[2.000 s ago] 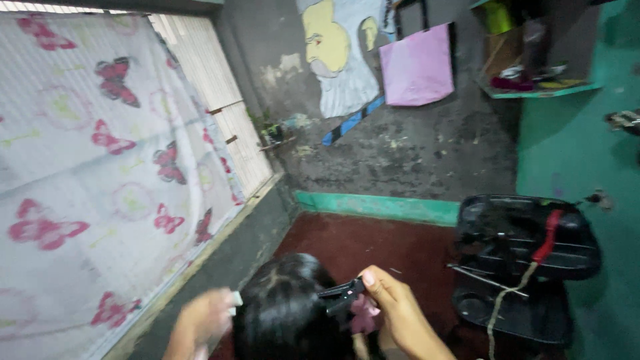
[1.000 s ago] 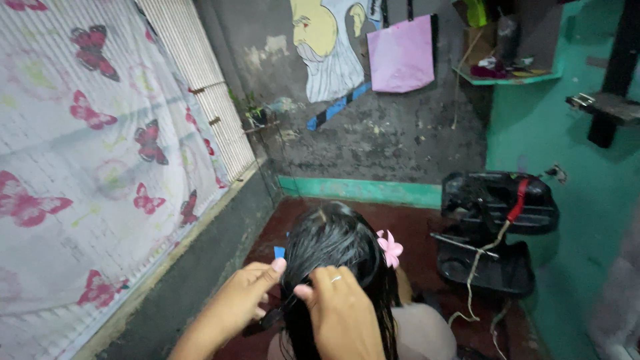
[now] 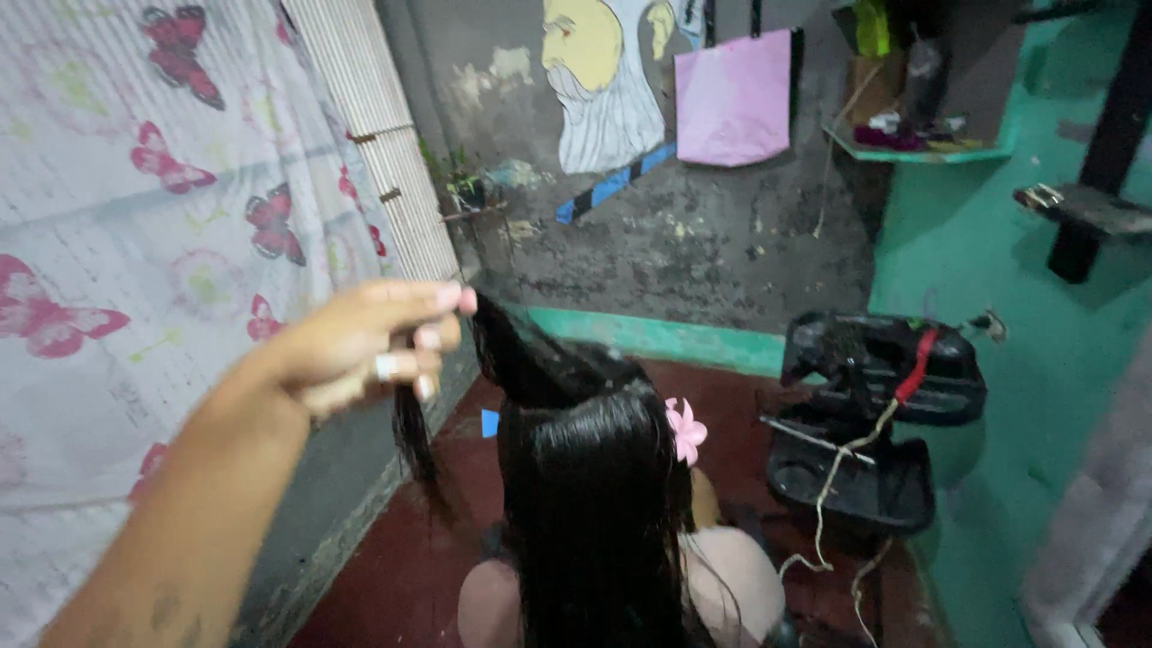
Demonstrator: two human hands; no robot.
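Observation:
A person with long dark wet-looking hair (image 3: 589,504) sits facing away, below the camera. My left hand (image 3: 409,337) is raised at the upper left of the head, its fingers closed on a lifted section of top hair (image 3: 531,355); the tail of that section hangs below the hand. A white ring or band shows on one finger. The rest of the hair falls straight down the back. At the right side of the head is a pink flower clip (image 3: 686,432), and a small blue piece (image 3: 489,423) shows at the left side. My right hand is out of view.
A butterfly-print curtain (image 3: 189,225) hangs on the left beside a low grey wall. At the right stands a black plastic tray cart (image 3: 886,378) with a cord over it. A pink bag (image 3: 733,99) hangs on the back wall; a corner shelf (image 3: 918,153) holds small items.
Both hands were at the head one second ago; now my left hand holds a section of hair raised, and my right hand has left the view. The dark clip seen two seconds ago no longer shows.

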